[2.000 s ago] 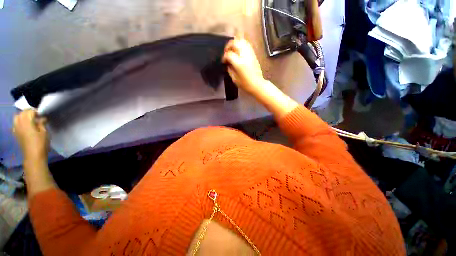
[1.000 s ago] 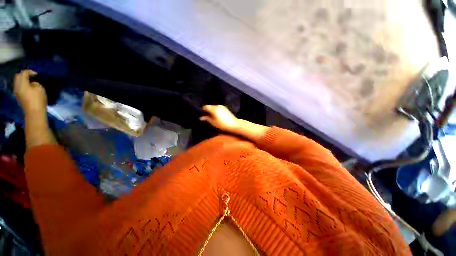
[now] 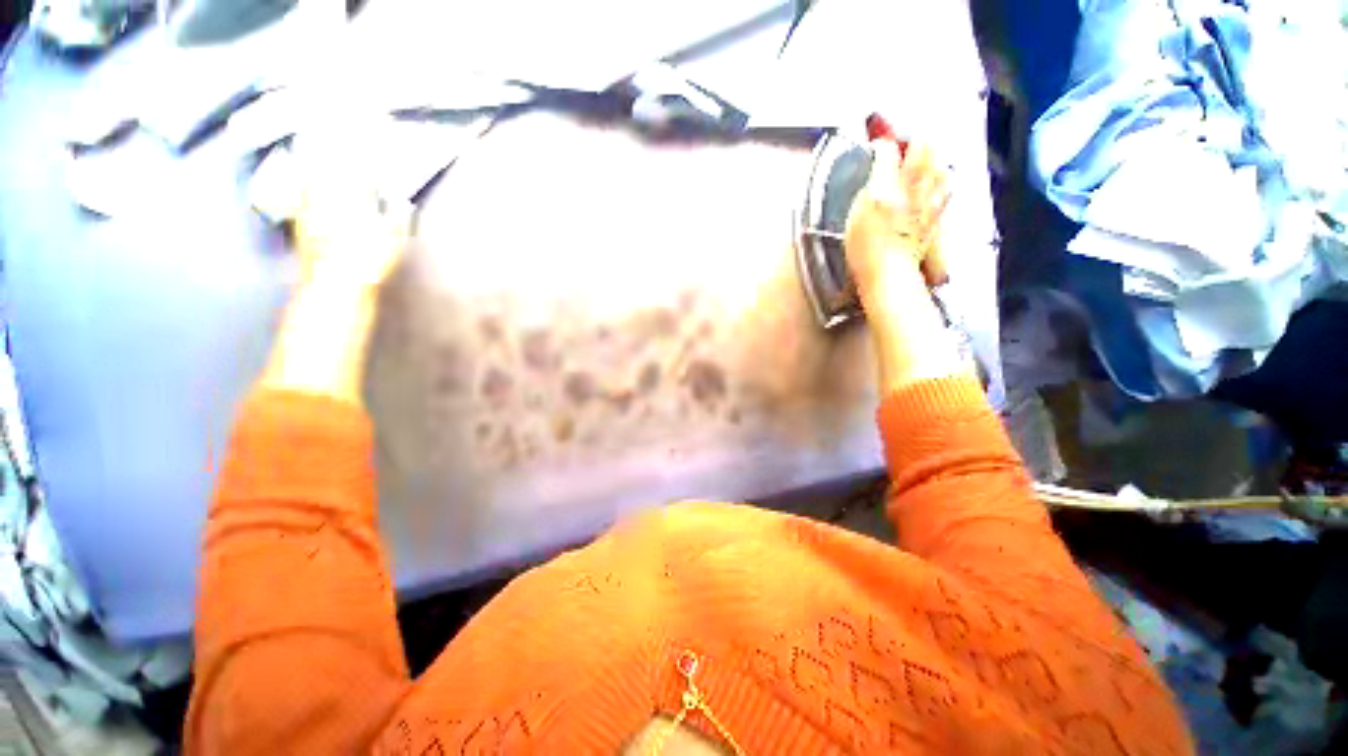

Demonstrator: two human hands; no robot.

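The steam iron (image 3: 832,229) is at the right part of the pressing table (image 3: 591,384). My right hand (image 3: 899,207) is closed around its handle, whose red end shows above the hand. My left hand (image 3: 348,222) is at the near edge of pale and grey cloth pieces (image 3: 503,104) lying at the far side of the table. The left hand is overexposed, so whether it grips the cloth or rests on it cannot be told.
Brown scorch spots mark the table cover in front of me. Heaped white and light blue cloth (image 3: 1168,192) is beyond the table's right edge. A pale cord (image 3: 1153,504) runs off to the right. Rumpled cloth (image 3: 45,591) lies at the lower left.
The dark-edged panel left the table, was held over the near left side, and is no longer in my hands. Both hands are back over the table, the right now on the iron.
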